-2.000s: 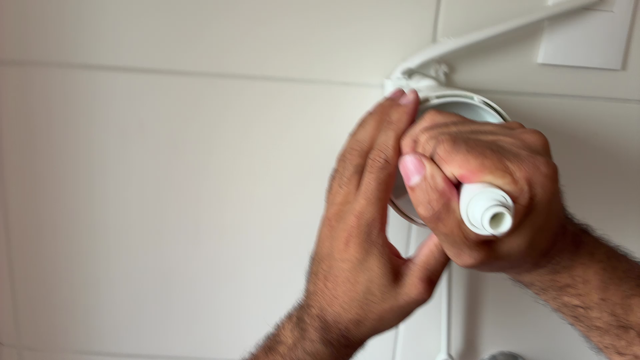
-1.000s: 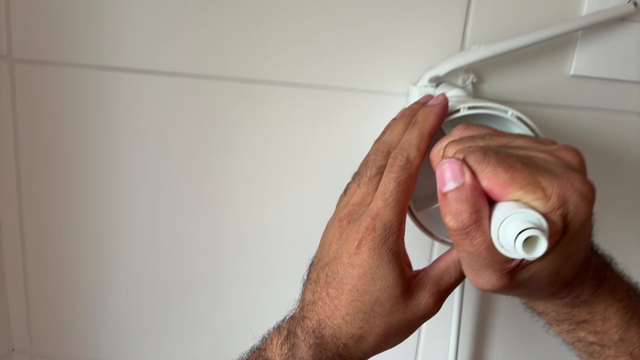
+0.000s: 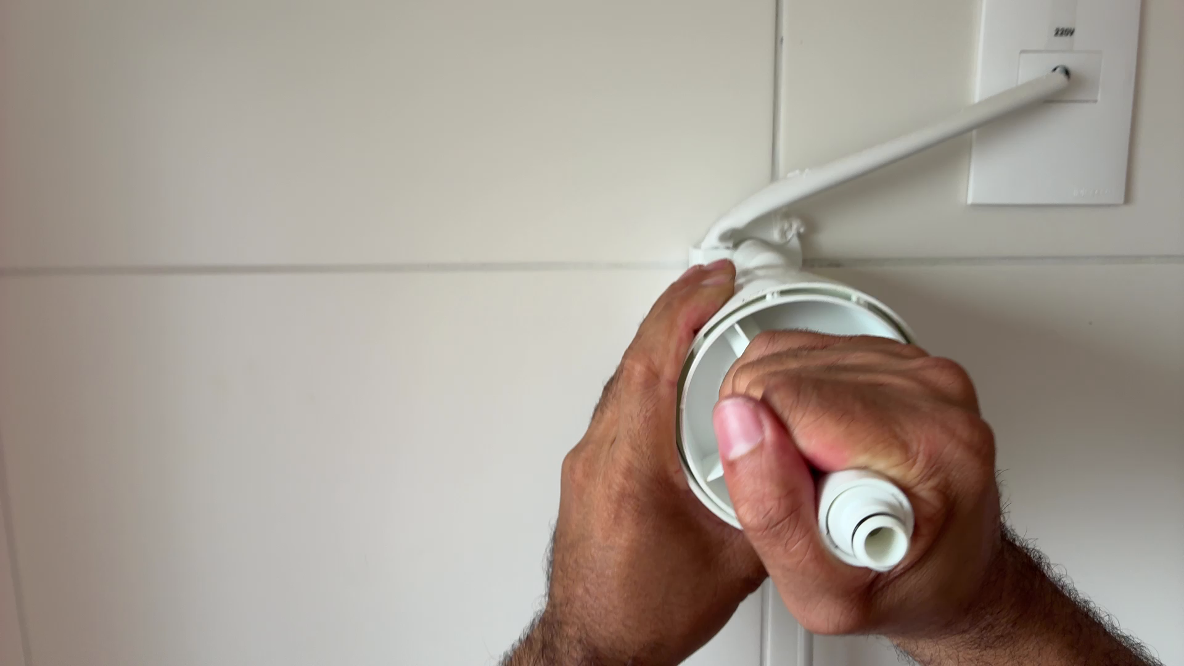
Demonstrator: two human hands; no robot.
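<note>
A round white plastic electric shower head (image 3: 797, 298) is mounted at the wall, its open underside facing me with inner ribs showing. My left hand (image 3: 638, 472) lies along its left side, fingertips up near its neck, the fingers curved around the housing. My right hand (image 3: 869, 444) is closed in front of the opening, around a white plastic tubular part (image 3: 846, 518) whose stepped, hollow end sticks out below the thumb. The other end of that part is hidden by my fingers, so I cannot tell how it meets the housing.
A white cable or sleeve (image 3: 888, 148) slants from the top of the shower head to a white wall plate (image 3: 1050, 153) at upper right. Light wall tiles with grout joints lie behind. A narrow white vertical strip (image 3: 784, 624) runs down the wall below the housing.
The view has shifted, so more of the wall plate shows. Both hands keep much the same hold, the left along the housing and the right around the tubular part.
</note>
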